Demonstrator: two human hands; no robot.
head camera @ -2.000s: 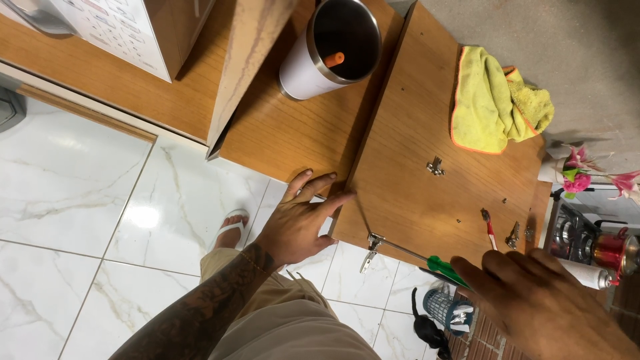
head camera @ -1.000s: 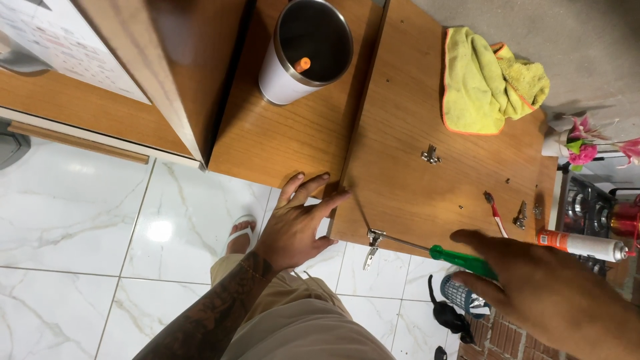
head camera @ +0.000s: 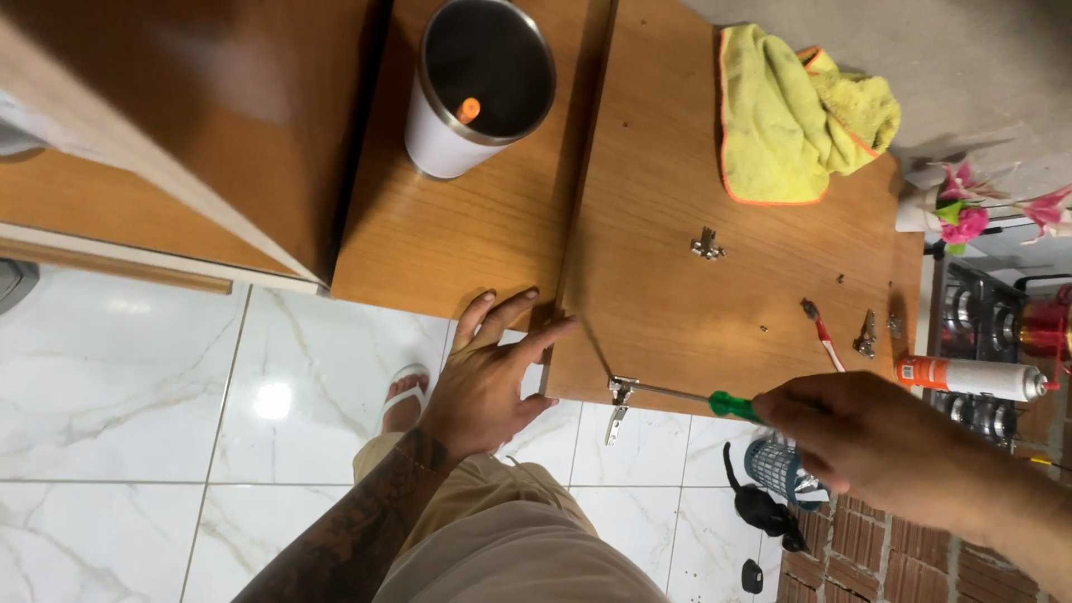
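Observation:
My right hand (head camera: 846, 435) grips a screwdriver with a green handle (head camera: 731, 406). Its shaft reaches left to a metal cabinet hinge (head camera: 620, 400) at the near edge of a wooden panel (head camera: 670, 327); part of the hinge juts past that edge. My left hand (head camera: 494, 377) has its fingers spread, fingertips at the edges of the panel and the wooden surface beside it, holding nothing. Another metal hinge (head camera: 708, 244) lies mid-panel. Farther right are a red and white toothbrush (head camera: 822, 333), a hinge (head camera: 866, 335) and several small screws.
A white tumbler (head camera: 452, 138) with an orange item inside stands at upper left. A yellow cloth (head camera: 775, 126) lies on the panel's far side. A spray can (head camera: 971, 377), flowers (head camera: 963, 222) and a stove (head camera: 971, 310) are at right. A black cat (head camera: 762, 507) is beside a basket (head camera: 779, 469) on the floor.
The screwdriver stays at the hinge while my right hand has shifted slightly around its handle. The view has moved somewhat.

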